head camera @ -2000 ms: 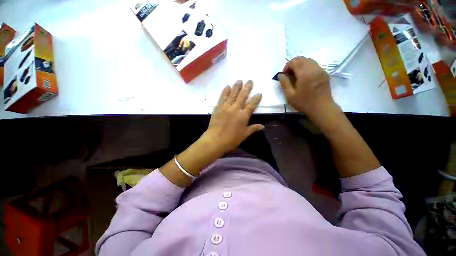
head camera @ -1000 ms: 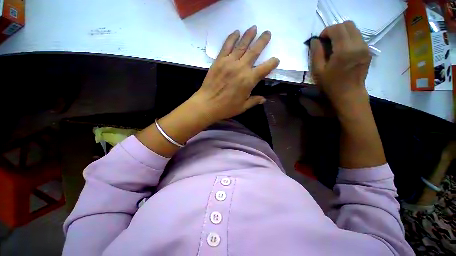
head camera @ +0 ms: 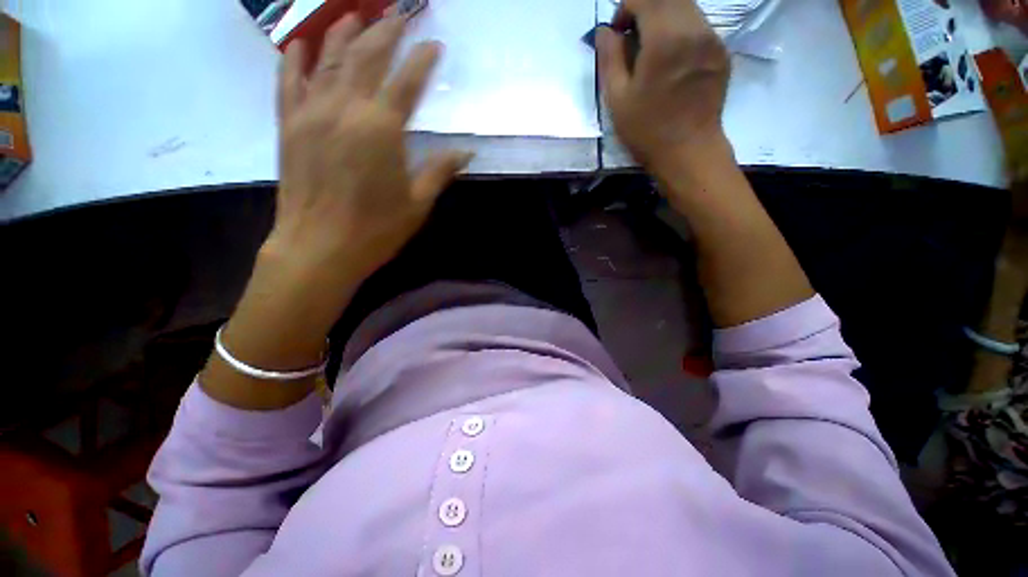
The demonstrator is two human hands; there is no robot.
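Note:
A white sheet [head camera: 507, 85] lies flat at the table's front edge between my hands. My left hand [head camera: 344, 158] is open with its fingers spread, slightly blurred, over the table left of the sheet; nothing shows in it. My right hand [head camera: 673, 96] is a loose fist at the sheet's right side, closed on a small dark tool [head camera: 623, 42], maybe a cutter, mostly hidden in the fist. An orange and white retail carton [head camera: 327, 14] lies just beyond my left fingertips, cut off by the top of the picture.
Loose white sheets [head camera: 746, 20] lie beyond my right hand. An orange-edged carton [head camera: 891, 70] stands at the right, and another carton [head camera: 11, 107] is cut off at the left. An orange stool [head camera: 51, 513] is at the lower left. A person's arm [head camera: 1001, 287] shows at the right edge.
My left hand has lifted off the sheet and moved left towards the carton. My right hand keeps the dark tool beside the sheet. The camera view has shifted.

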